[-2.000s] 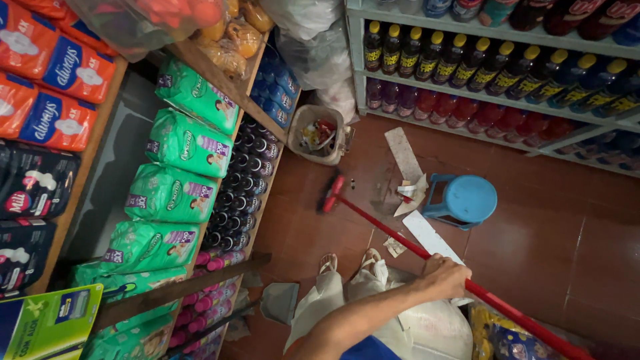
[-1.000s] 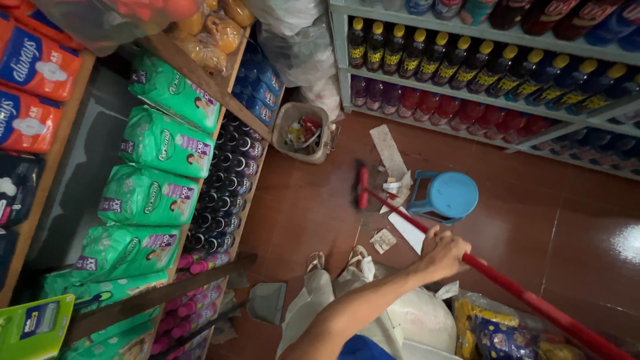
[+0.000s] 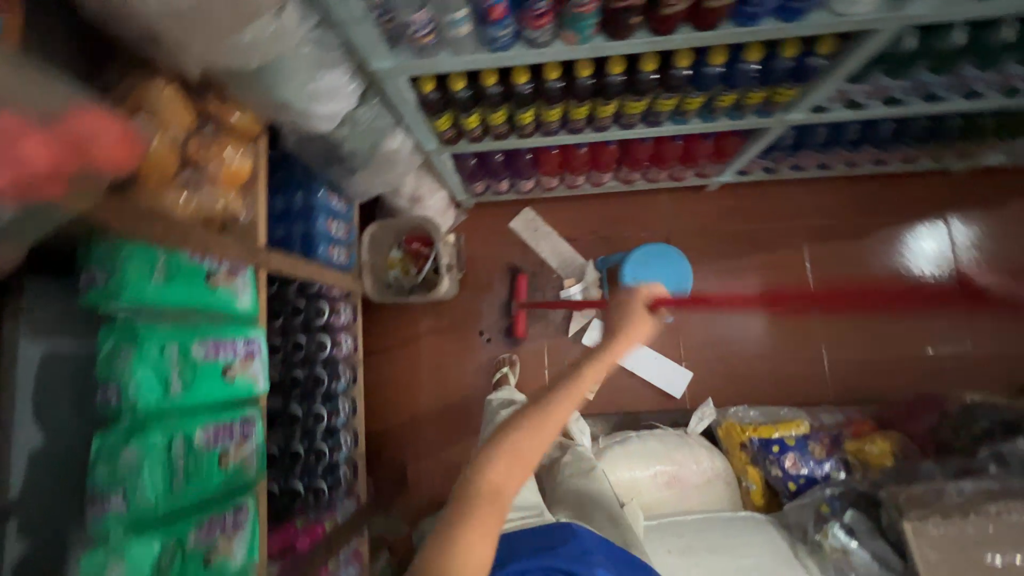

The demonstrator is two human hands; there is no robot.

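Note:
A broom with a red head (image 3: 520,306) and a long red handle (image 3: 768,301) lies across the view, its head on the brown tiled floor. My left hand (image 3: 638,316) is closed around the handle, in front of a blue plastic stool (image 3: 658,270). At the far right edge my right hand (image 3: 996,276) is a blur at the handle's other end. Cardboard and paper scraps (image 3: 582,292) lie between the broom head and the stool. One long pale strip (image 3: 549,242) is above them, and a white strip (image 3: 656,370) is below. Small dark bits lie left of the head.
A waste bin (image 3: 406,260) with litter stands beside the left shelving, which holds green diaper packs (image 3: 184,368) and dark bottles (image 3: 312,384). Shelves of bottles (image 3: 616,96) line the top. White sacks (image 3: 668,472) and plastic-wrapped goods (image 3: 800,460) lie below right. My sandalled foot (image 3: 506,372) is near the broom head.
The broom head has moved from beside the scraps to their left, and its handle lies more level across the view. My right hand has come into view. The view has turned.

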